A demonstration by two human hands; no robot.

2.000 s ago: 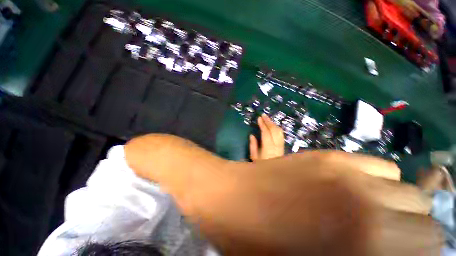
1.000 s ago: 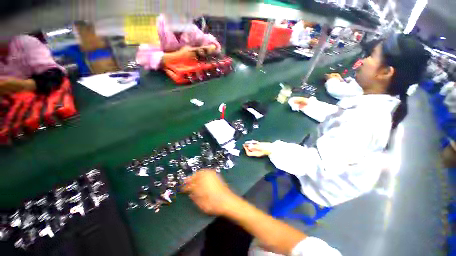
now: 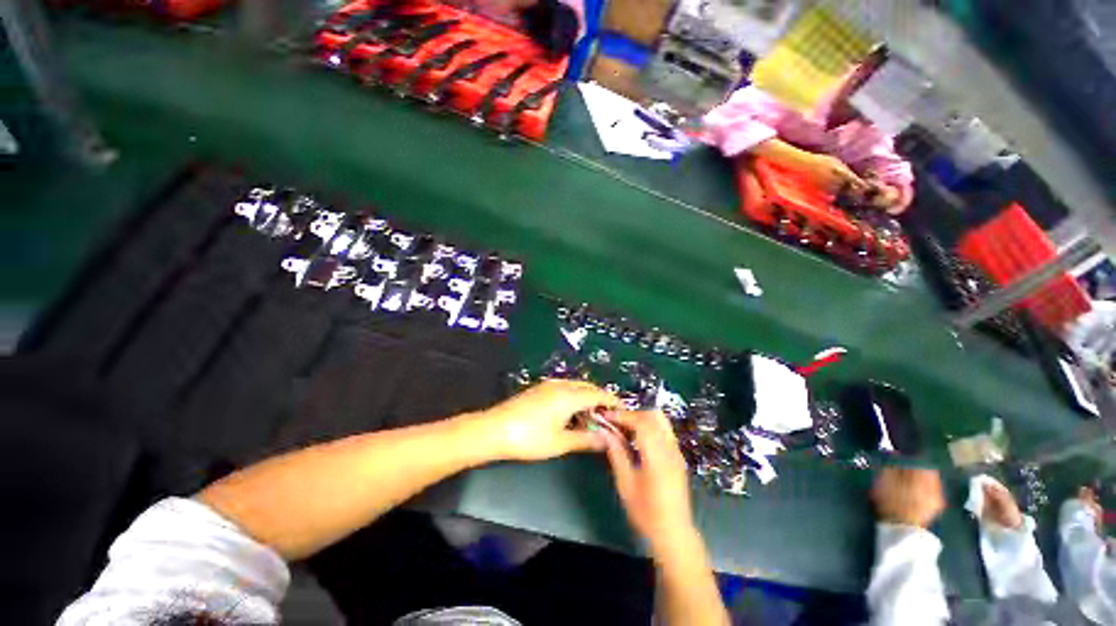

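Observation:
My left hand (image 3: 547,418) and my right hand (image 3: 649,459) meet in front of me at the near edge of the loose heap. Their fingertips hold a small dark and silver part (image 3: 596,423) between them, mostly hidden by the fingers. The heap of black and silver parts (image 3: 722,455) lies beyond and to the right of my hands. A line of tiny shiny parts (image 3: 643,339) lies behind it. The black compartment tray (image 3: 331,367) is at the left, with rows of black modules with shiny tabs (image 3: 379,263) at its far right corner.
A white block (image 3: 778,395), a red stick (image 3: 822,361) and a small black box (image 3: 884,418) stand right of the heap. Red-orange trays (image 3: 453,61) and white paper (image 3: 622,122) lie across the green bench. Other people's hands (image 3: 908,494) are at the right and far side.
The view has swung back left and down. My left hand has come into view beside my right hand, and both now hold a small part. My right hand was over the heap before.

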